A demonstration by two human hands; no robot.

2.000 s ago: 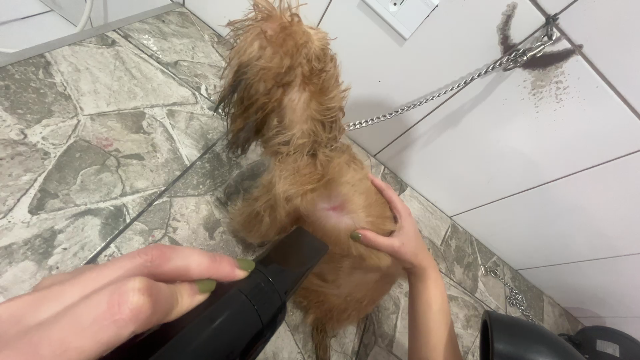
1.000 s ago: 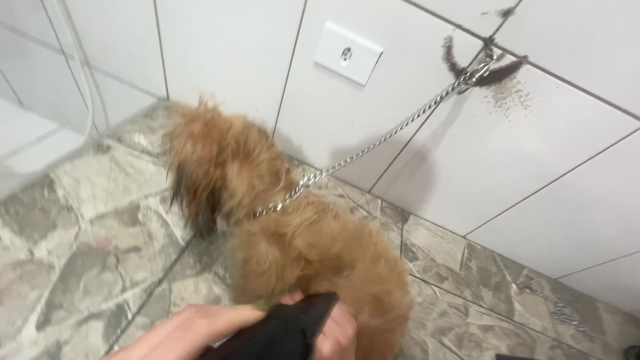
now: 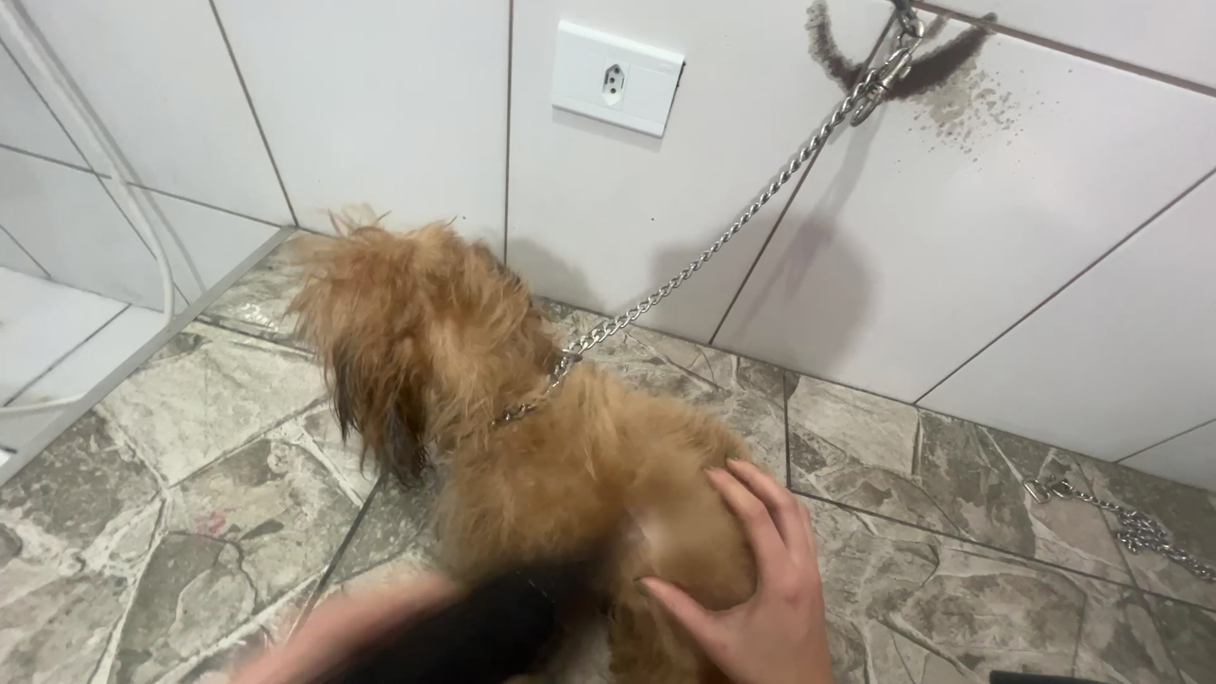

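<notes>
A small dog with damp, tan fur [image 3: 589, 456] faces away to the upper left on the stone-patterned surface. Around its neck lies a metal chain [image 3: 708, 256] that runs up to a ring on the wall. My left hand [image 3: 370, 627], blurred, is on a black hair dryer [image 3: 475, 617], whose nozzle points at the dog's flank and parts the fur there. My right hand [image 3: 750, 570] rests on the dog's hindquarters, thumb and fingers spread over the fur. The dog's face and most of its legs are hidden.
The tiled wall [image 3: 1026, 313] rises behind the dog, with a power socket [image 3: 617, 81] in it. A second loose chain [image 3: 1140, 532] lies on the surface at right. A white hose or cable [image 3: 142, 218] hangs at left. A dark object [image 3: 1026, 677] shows at the bottom edge.
My right hand, near the dryer's nozzle one second ago, is now spread on the dog's hindquarters. The dog's head has turned lower and further left than two seconds ago.
</notes>
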